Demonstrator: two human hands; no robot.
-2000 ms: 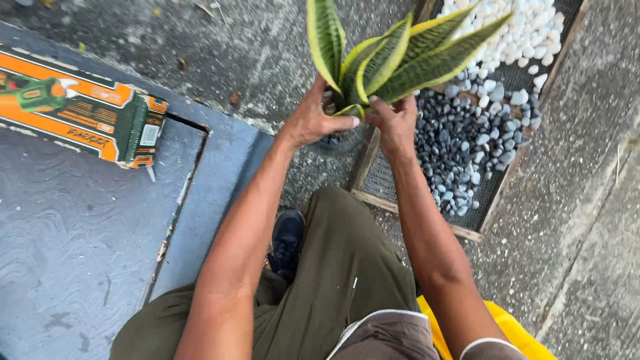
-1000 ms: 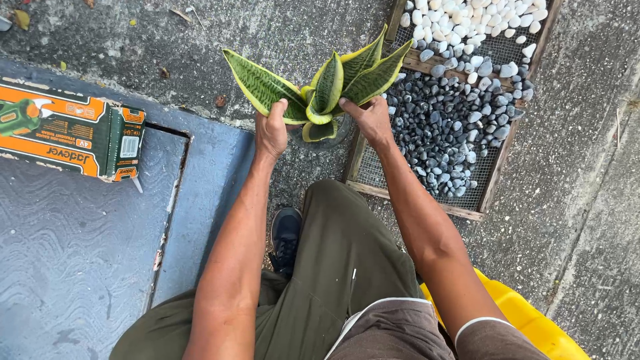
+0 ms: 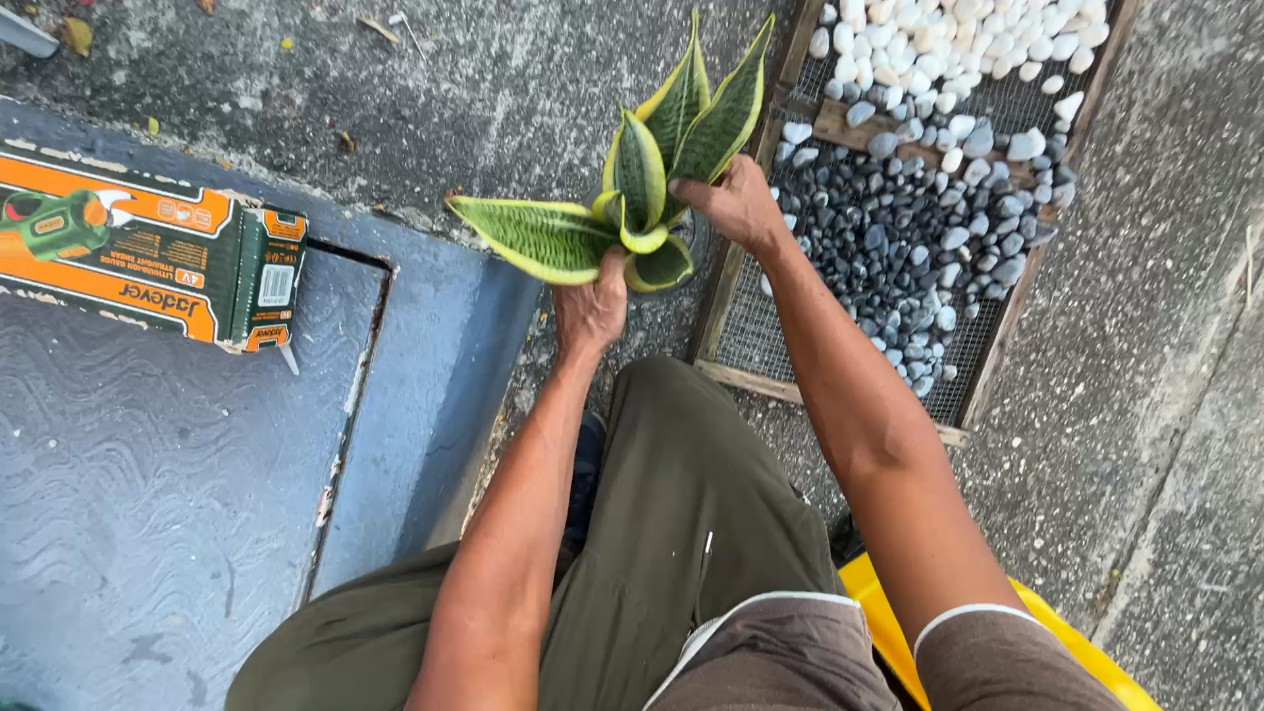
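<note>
A snake plant with yellow-edged green leaves (image 3: 640,173) is between my two hands, above the concrete ground. My left hand (image 3: 592,306) grips it low down, the thumb on the base of the leaf that points left. With thumb and fingers, my right hand (image 3: 731,202) pinches the lower part of an upright leaf on the right side. The roots and whatever lies under the leaves are hidden.
To the right lies a wood-framed wire mesh tray (image 3: 750,380) with white pebbles (image 3: 889,49) and dark grey pebbles (image 3: 879,237). A Jadever tool box (image 3: 128,252) rests on a blue-grey painted slab (image 3: 178,474). Something yellow (image 3: 1066,632) is behind my right arm.
The plant has turned and tilted, so one leaf now points left and others point up to the right. My left hand has moved from the left leaf to the plant's base.
</note>
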